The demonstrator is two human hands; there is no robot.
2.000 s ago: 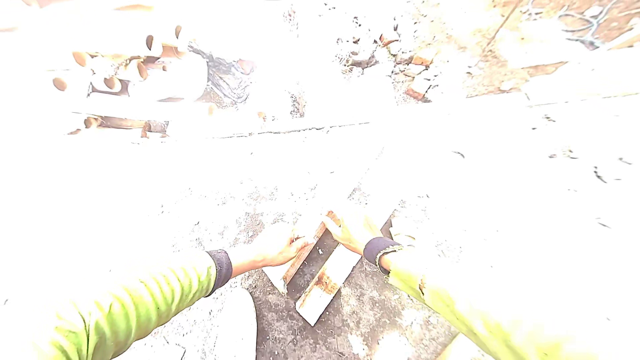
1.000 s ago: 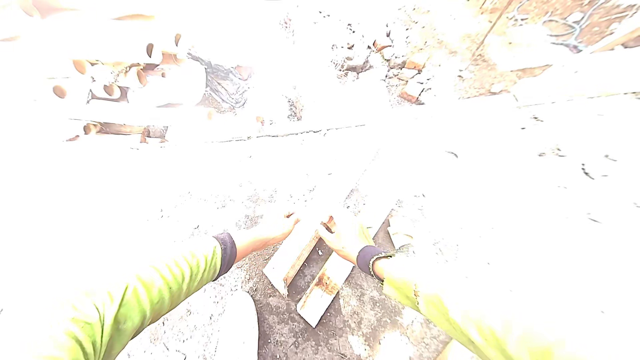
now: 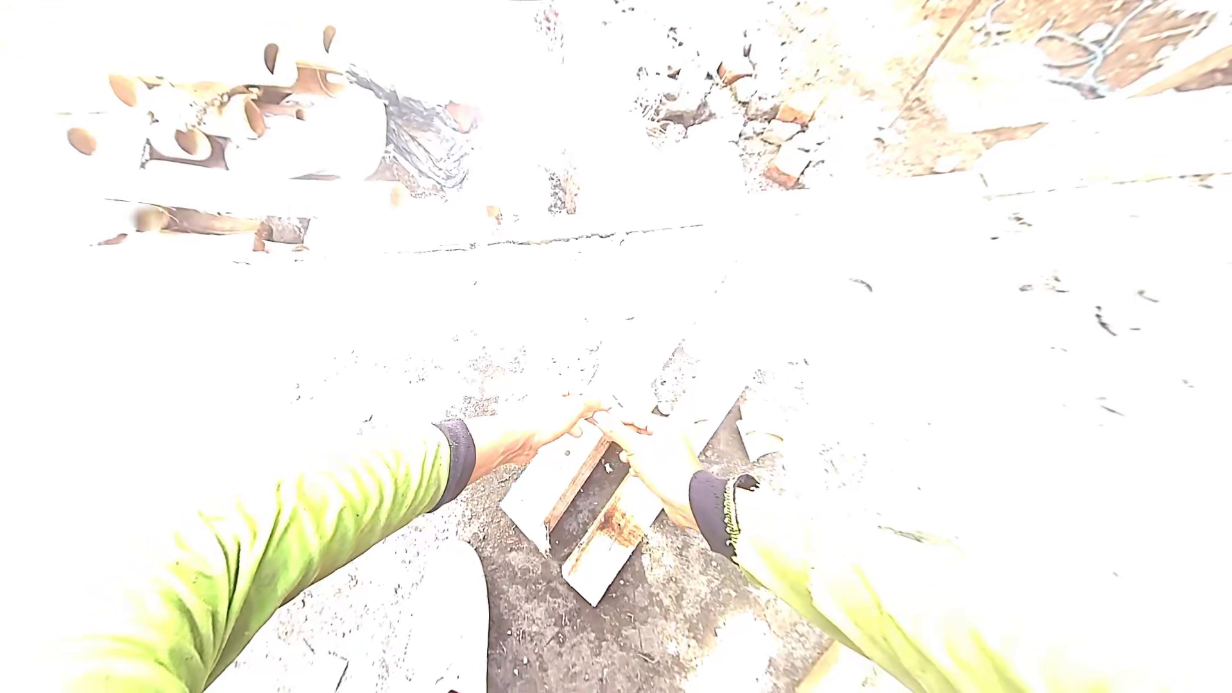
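Two pale wooden boards lie side by side at the lower middle, with a dark gap between them. My left hand is at the far part of the left board, its fingers meeting those of my right hand. The right board has a rusty brown stain, and my right hand reaches over the boards from the right. Strong glare washes out the fingers and the far ends of the boards, so whether either hand grips anything is unclear.
Rough grey ground shows around the near board ends. Beyond a long crack lie rounded pieces, perhaps cut logs, dark sheeting, broken bricks and tangled pale cable or hose.
My hands have come together over the far part of the boards; one second ago they were a little apart. The left board sits farther left than two seconds ago.
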